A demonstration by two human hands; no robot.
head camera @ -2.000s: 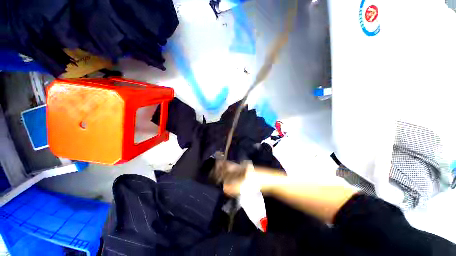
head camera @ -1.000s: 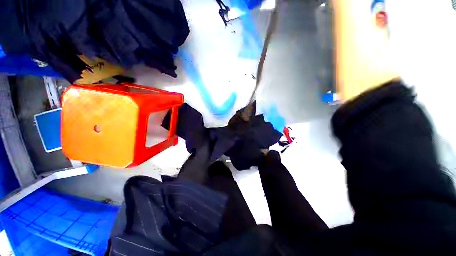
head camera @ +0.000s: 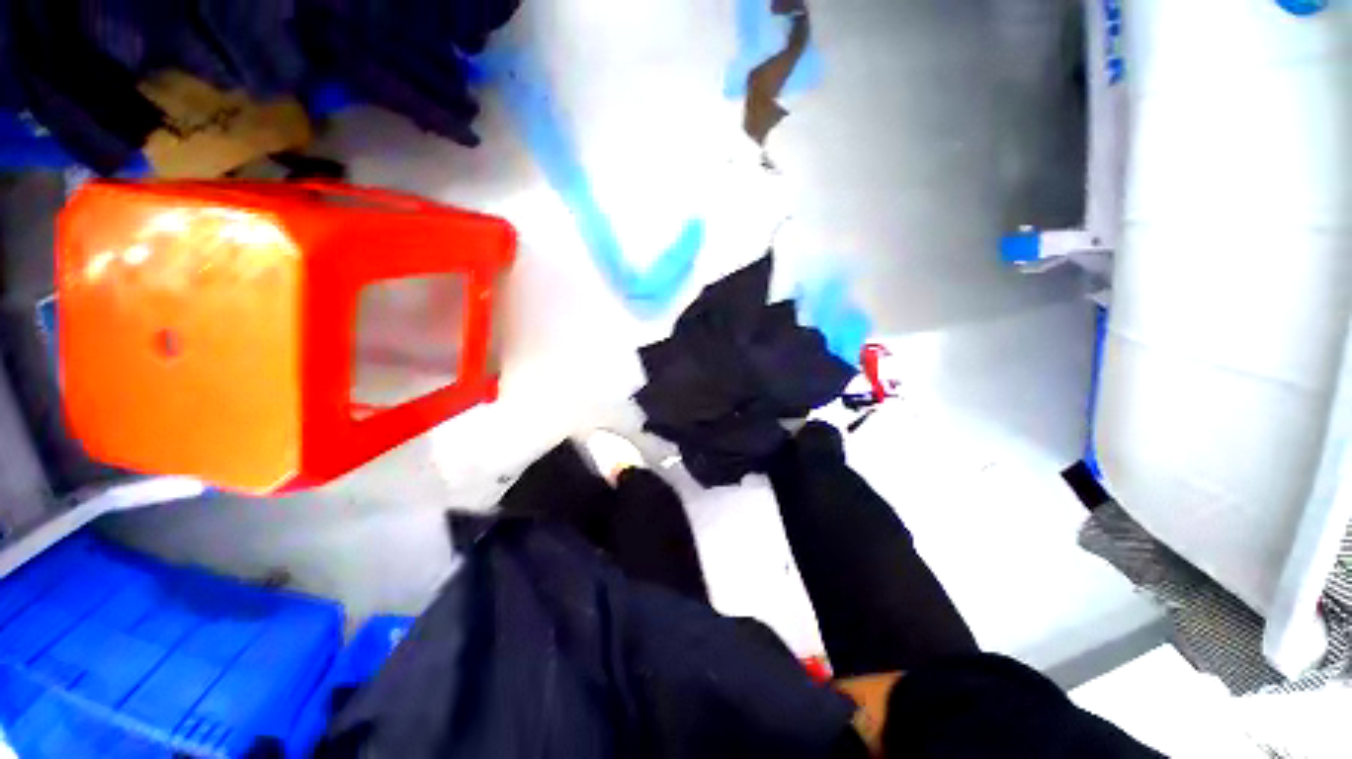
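Note:
A dark garment piece (head camera: 578, 653) lies over the wearer's lap at the bottom centre. My right hand (head camera: 867, 709) shows only as a small patch of skin at the bottom, between the black sleeve and this cloth. Its fingers are hidden, so its grip cannot be told. My left hand is not in view. A crumpled heap of dark cloth (head camera: 734, 371) lies on the floor by the wearer's feet. A brown cloth strip (head camera: 771, 74) lies on the floor beyond it.
An orange-red plastic stool (head camera: 178, 341) stands at the left. A blue crate (head camera: 163, 653) is at the lower left. More dark cloth (head camera: 341, 60) and tan paper (head camera: 223, 126) lie at the upper left. A white machine table (head camera: 1246, 297) is at the right. A small red thing (head camera: 878, 371) lies beside the heap.
My right arm has come down from the upper right to the bottom. The long brown strip now shows only short, near the top, apart from the dark heap. The garment on the lap has shifted.

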